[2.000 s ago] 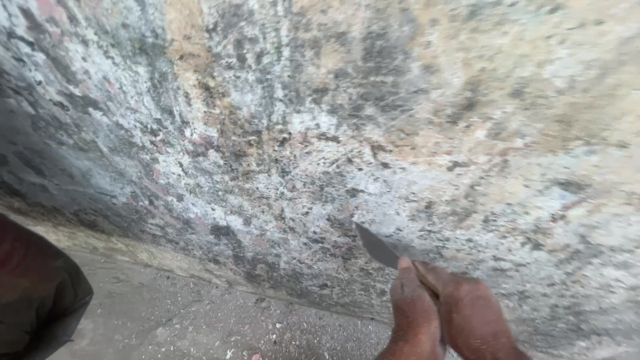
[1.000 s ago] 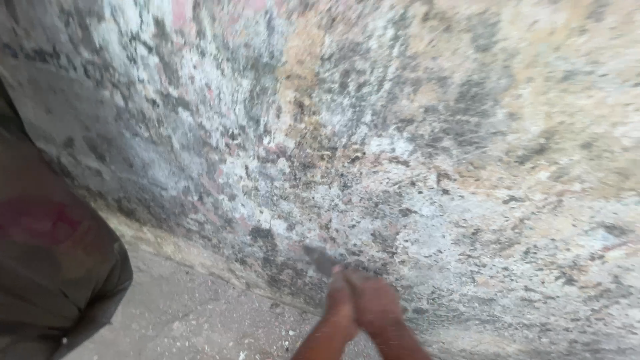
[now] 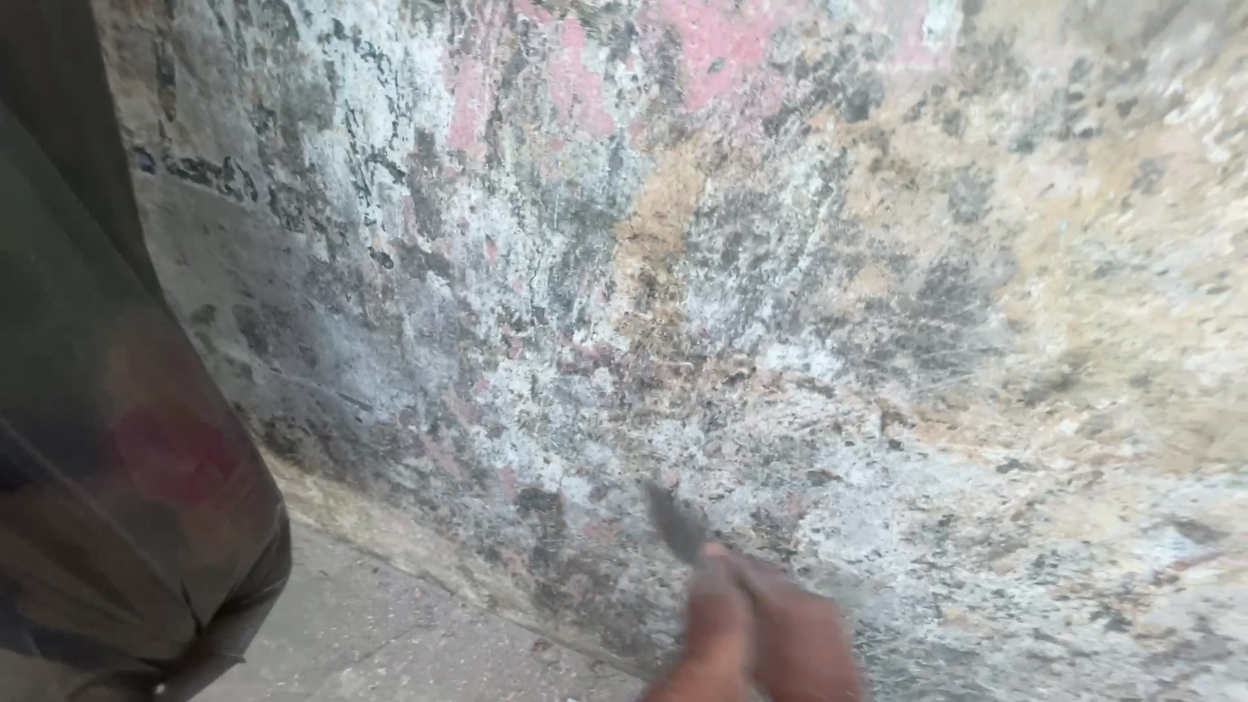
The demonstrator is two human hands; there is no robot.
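Note:
My left hand (image 3: 717,619) and my right hand (image 3: 799,634) are pressed together at the lower middle, both closed around the handle of a scraper with a pointed metal blade (image 3: 675,519). The handle is mostly hidden by the fingers. Blurred by motion, the blade points up and left and lies at or close to the lower part of a weathered wall (image 3: 780,390). Patches of pink, white, tan and dark grey mottle that wall.
A dark, filled plastic bag (image 3: 127,439) bulges in along the left edge, a reddish thing showing through it. Below the wall runs a grey floor (image 3: 390,624) with small pale flakes. A narrow ledge (image 3: 390,522) lines the wall's foot.
The view has shifted left and up, so more of the bag and the pink paint shows. Both hands have stayed together on the scraper.

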